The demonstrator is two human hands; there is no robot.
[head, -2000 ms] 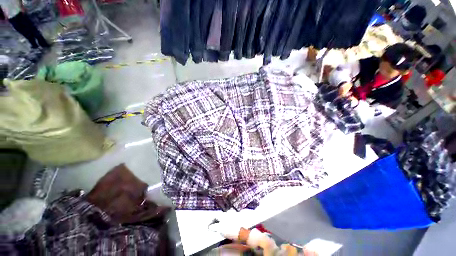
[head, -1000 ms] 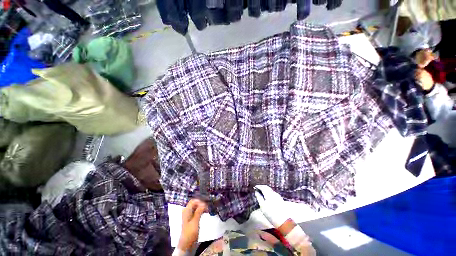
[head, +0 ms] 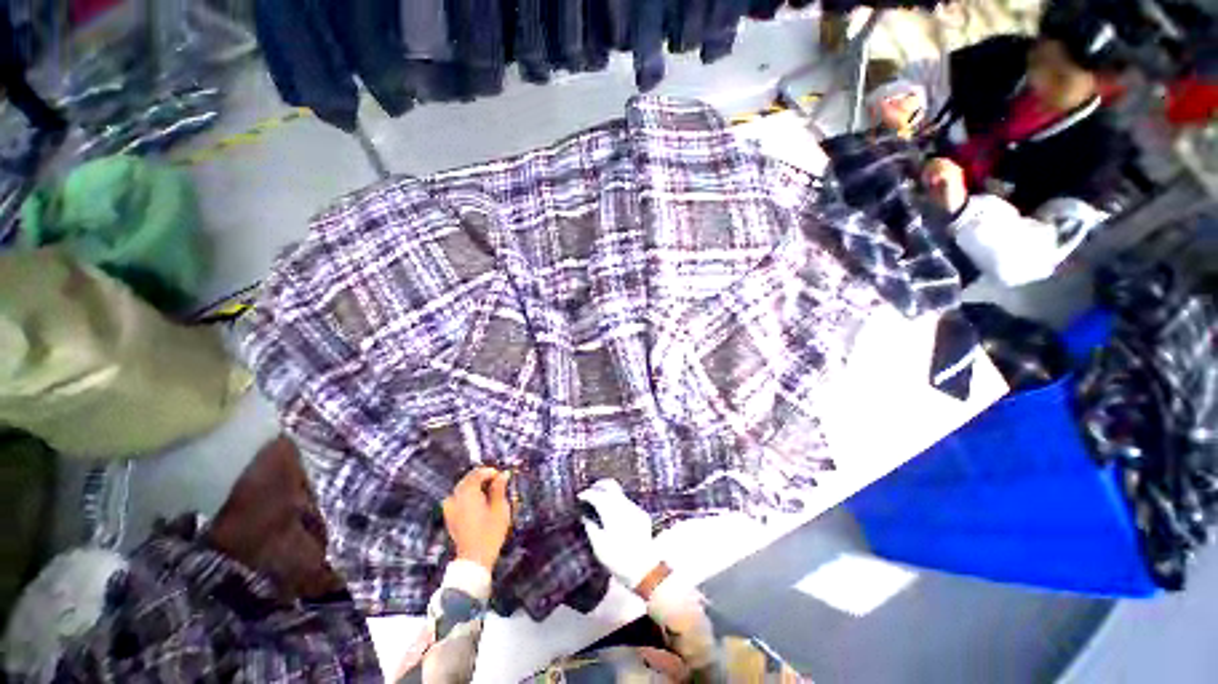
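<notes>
A grey, white and purple plaid jacket (head: 574, 281) lies spread over the white table (head: 868, 414). My left hand (head: 478, 515) is bare and rests at the jacket's near edge, thumb and fingers close together at the fabric. My right hand (head: 617, 532) wears a white glove and is at the same edge, to the right. A darker bunched part of the plaid lies between and below my hands. Whether either hand pinches cloth or holds a tool is too blurred to tell.
A person (head: 1029, 134) handles dark plaid (head: 888, 221) at the far right end. A blue crate (head: 1002, 494) stands right. Plaid garments (head: 200, 608) with brown lining (head: 278, 515) lie left, below beige (head: 107, 354) and green sacks (head: 120, 221). Dark garments (head: 508, 40) hang behind.
From two seconds ago, both hands have come up from below the table's near edge onto the jacket. Since one second ago they have moved slightly further onto the cloth. The view has shifted.
</notes>
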